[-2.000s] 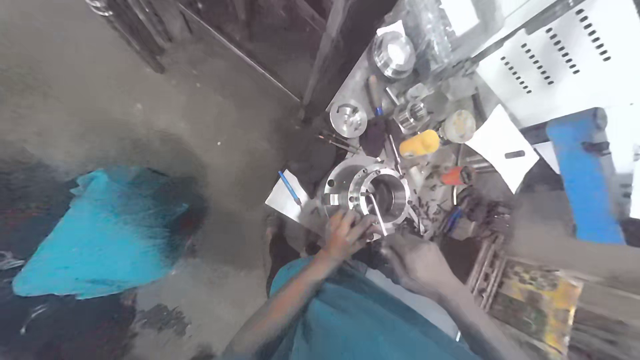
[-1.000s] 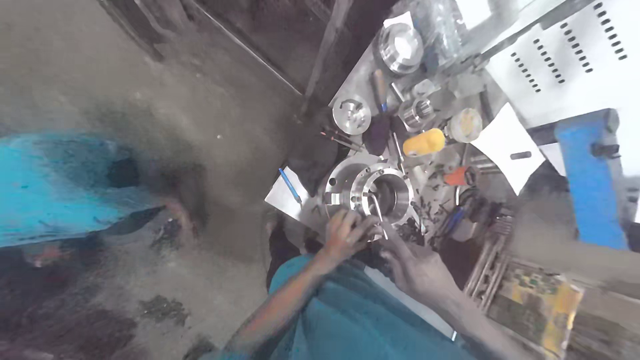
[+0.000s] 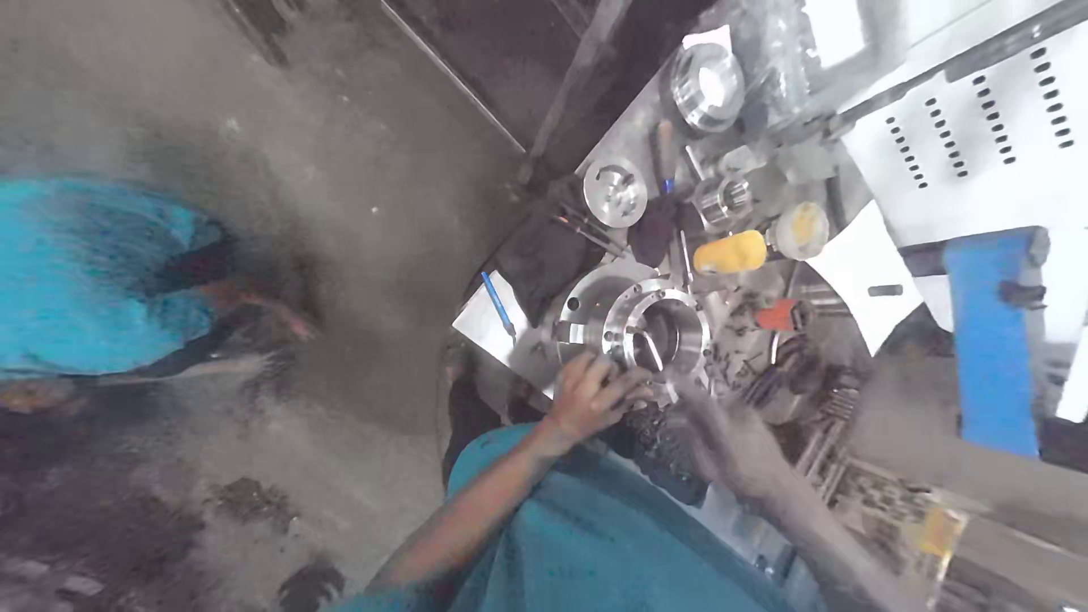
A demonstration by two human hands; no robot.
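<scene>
A round flanged metal housing (image 3: pixel 614 293) with a raised bored ring stands on the bench in front of me. My left hand (image 3: pixel 595 393) rests at the near edge of this housing, fingers bent over its rim; whether it pinches anything small is hidden. A bent bright metal rod, which looks like a hex key (image 3: pixel 651 347), reaches across the ring's bore. Close to the rod's near end is my right hand (image 3: pixel 733 438), blurred, its fingertips by the ring's lower right edge; its grip on the rod cannot be made out. A blue pen (image 3: pixel 498 303) lies on white paper (image 3: pixel 484 327) left of the housing.
Beyond the housing lie a machined disc (image 3: pixel 615 192), a large metal ring (image 3: pixel 707 87), a handled tool (image 3: pixel 665 157) and a yellow container (image 3: pixel 729 252). Small screws (image 3: pixel 722 370) and an orange-red object (image 3: pixel 778 315) are at the right. A person in turquoise (image 3: pixel 93 276) is at far left.
The person in turquoise at the left has shifted and an arm now shows. My right hand has moved slightly around the rod's near end. My left hand has stayed at the housing's edge.
</scene>
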